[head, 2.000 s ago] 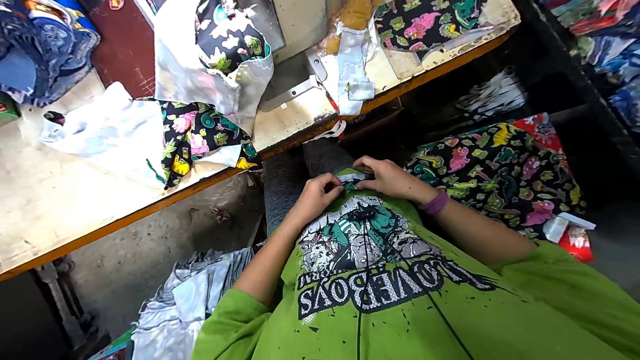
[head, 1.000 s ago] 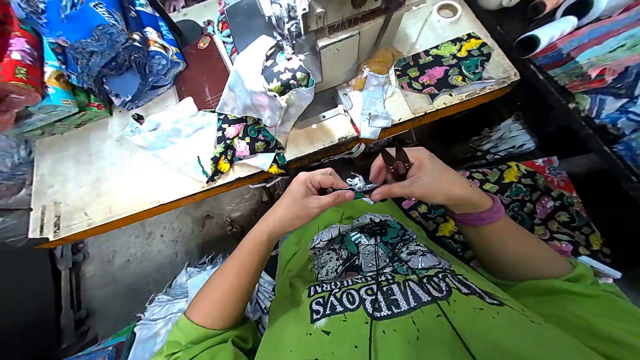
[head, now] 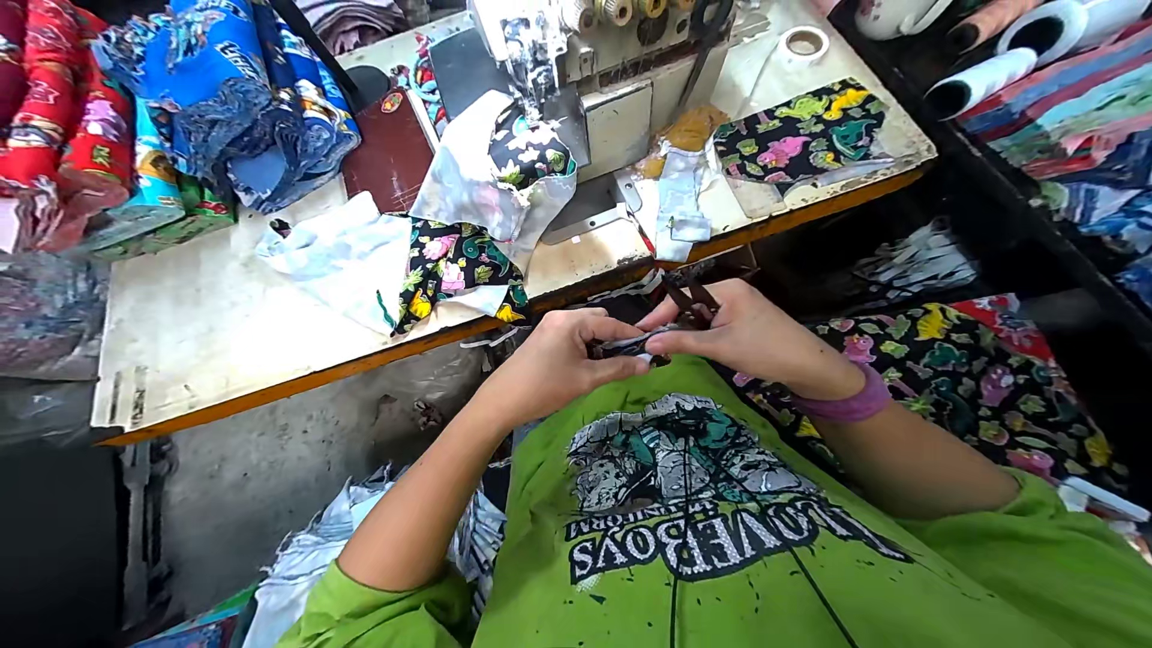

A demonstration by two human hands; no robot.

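My left hand (head: 576,360) and my right hand (head: 751,342) meet in front of my waist, just off the table's edge, with fingertips pinching a small piece of fabric (head: 630,342) between them. Dark thread snips (head: 688,297) rest in my right hand, blades pointing up toward the table. Past my hands, a partly sewn white and dinosaur-print cloth (head: 504,175) lies under the needle area of a sewing machine (head: 598,76). Another piece of dinosaur-print fabric (head: 454,270), joined to white cloth, lies at the table's front edge.
The worktable (head: 216,337) spans the front, with rolled blue fabric (head: 243,99) at left and a dinosaur-print panel (head: 801,130) at right. Thread cones (head: 981,81) stand at upper right. A pile of print fabric (head: 963,387) lies beside my right arm, and pale cloth pieces (head: 360,522) are below left.
The dark snips, not visible two seconds ago, now show in my right hand. My hands have risen from my shirt front toward the table's edge. The view has shifted, showing more of the table.
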